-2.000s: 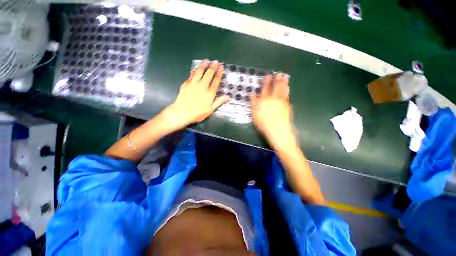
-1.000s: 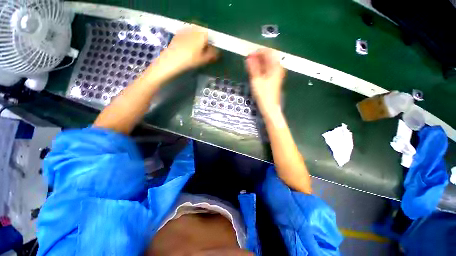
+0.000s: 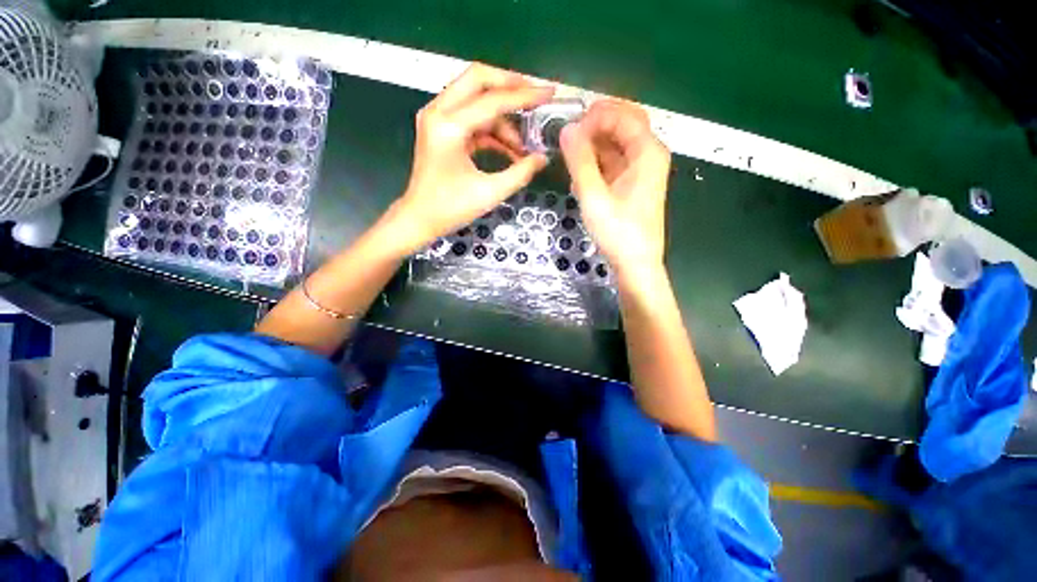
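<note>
A small squarish silver-grey housing [image 3: 554, 123] with a round dark centre is held above the small tray, near the white strip. My left hand [image 3: 469, 154] grips its left side between thumb and fingers. My right hand [image 3: 617, 171] has its fingertips at the housing's right side; whether they hold a small part of their own is hidden. The small clear blister tray [image 3: 512, 290] lies below my hands, with dark discs in its upper rows.
A large blister tray [image 3: 210, 171] and a white fan [image 3: 46, 114] are at left. A white wipe [image 3: 776, 322], brown box [image 3: 859, 231], whitish bottle [image 3: 913, 218] and clear cup [image 3: 955, 263] are at right. Housings [image 3: 857, 89] sit on the green belt. A blue sleeve [image 3: 976, 370] is at far right.
My hands were flat on the small tray, then reached apart toward the belt edge. Now they are together with a housing between them. The view has shifted a little.
</note>
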